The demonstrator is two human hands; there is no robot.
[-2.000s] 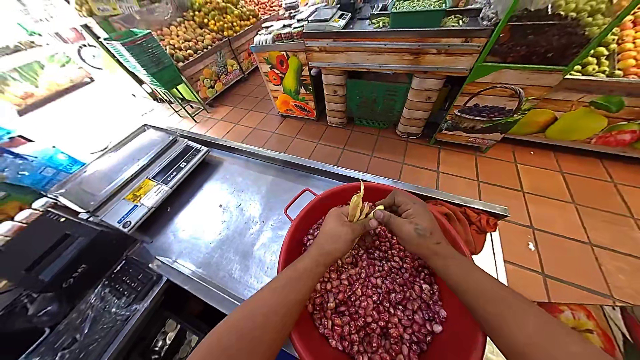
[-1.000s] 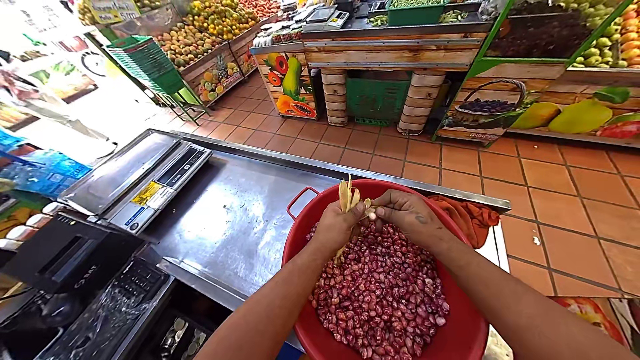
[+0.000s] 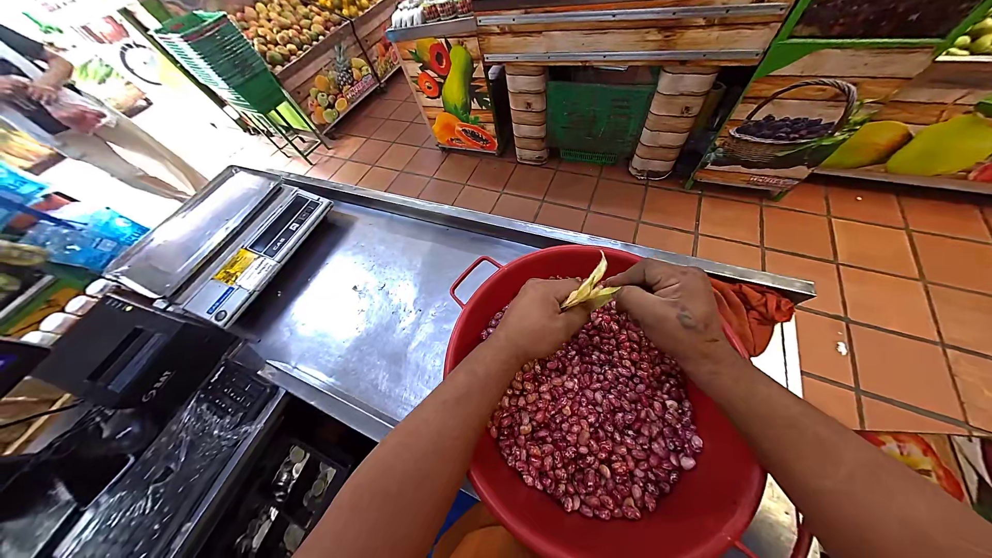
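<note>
A red plastic basin (image 3: 721,480) with side handles holds a heap of red-and-white speckled beans (image 3: 597,418). Over its far part, my left hand (image 3: 540,318) grips pale yellow bean pods (image 3: 587,288) between thumb and fingers. My right hand (image 3: 670,306) pinches the right end of a pod, its fingertips close to those of my left hand. Whether a bean is between the right fingertips cannot be seen.
The basin overlaps a steel counter (image 3: 387,279). On the counter's left stands a scale (image 3: 256,256), near a black printer (image 3: 132,353), a keyboard (image 3: 232,387) and a coin drawer (image 3: 298,480). An orange-red cloth (image 3: 752,314) lies right of the basin. A person (image 3: 93,116) stands at far left.
The pods in my left hand stood more upright a second ago and now lean to the right, with my right fingers on one. A person has come further into view at the left.
</note>
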